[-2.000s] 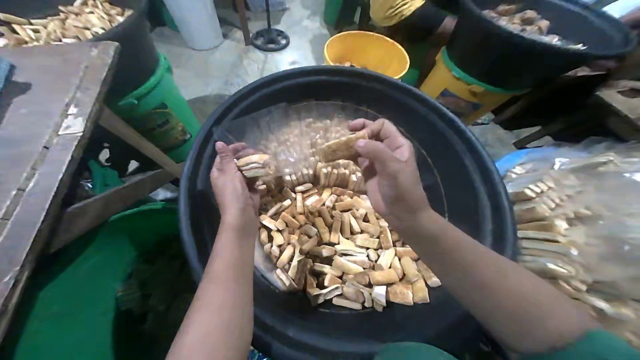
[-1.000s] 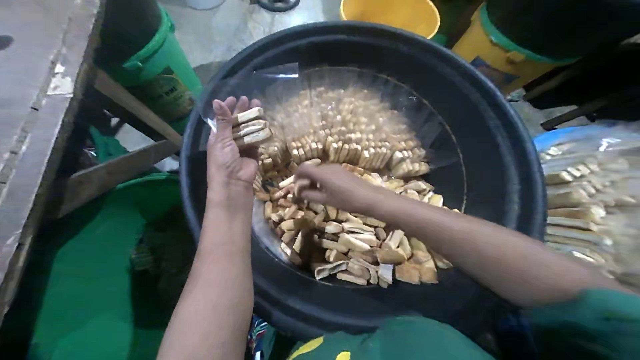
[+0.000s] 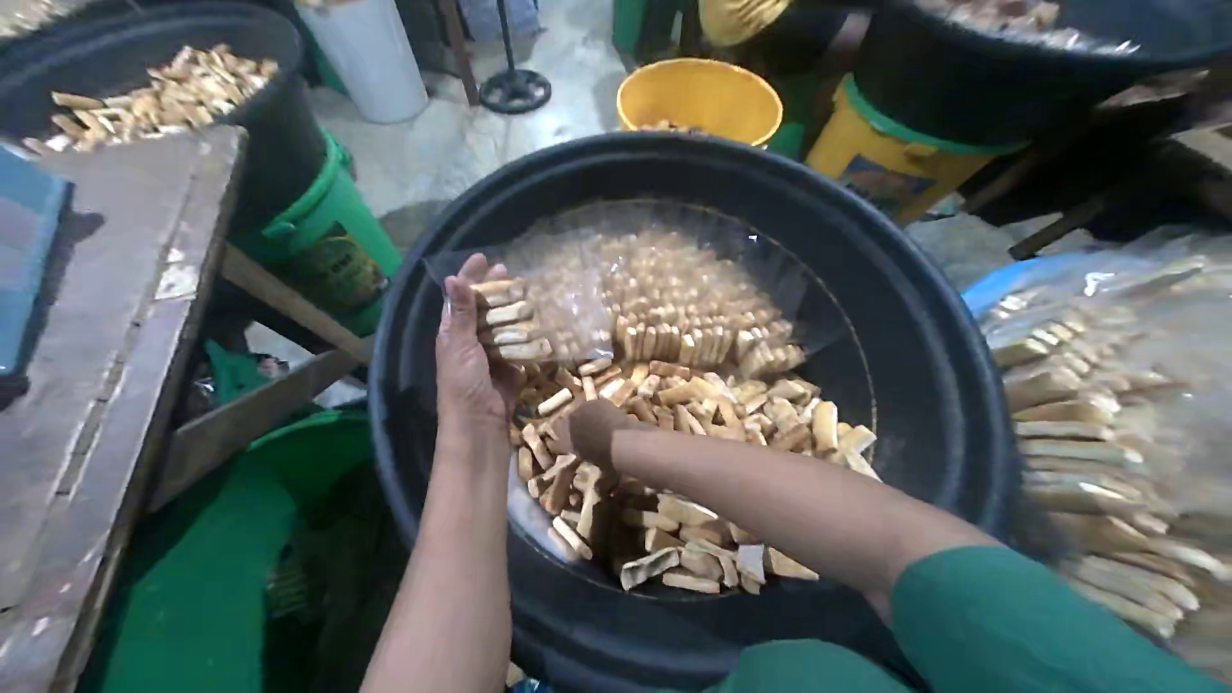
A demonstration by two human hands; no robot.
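Observation:
A wide black plastic tub point(image 3: 924, 289) holds loose pieces of toasted bread point(image 3: 693, 395). At its far side lie clear plastic bags packed with bread pieces point(image 3: 693, 289) in rows. My left hand point(image 3: 472, 346), at the tub's left, holds a clear plastic bag point(image 3: 577, 308) with several bread pieces point(image 3: 508, 322) stacked in it. Down in the loose pieces, just right of my left wrist, is my right hand point(image 3: 587, 433); its fingers are hidden, so whether it grips a piece does not show.
A wooden table point(image 3: 125, 289) stands at the left, above a green tub point(image 3: 192, 577). Filled plastic bags point(image 3: 1107, 433) are piled at the right. Beyond the tub are a yellow basin point(image 3: 701, 96), a yellow bucket point(image 3: 876, 159) and another black tub of bread point(image 3: 279, 58).
My right hand has gone from holding a bread piece near the bag down into the loose pieces. The stack in my left hand shows more pieces than one second ago.

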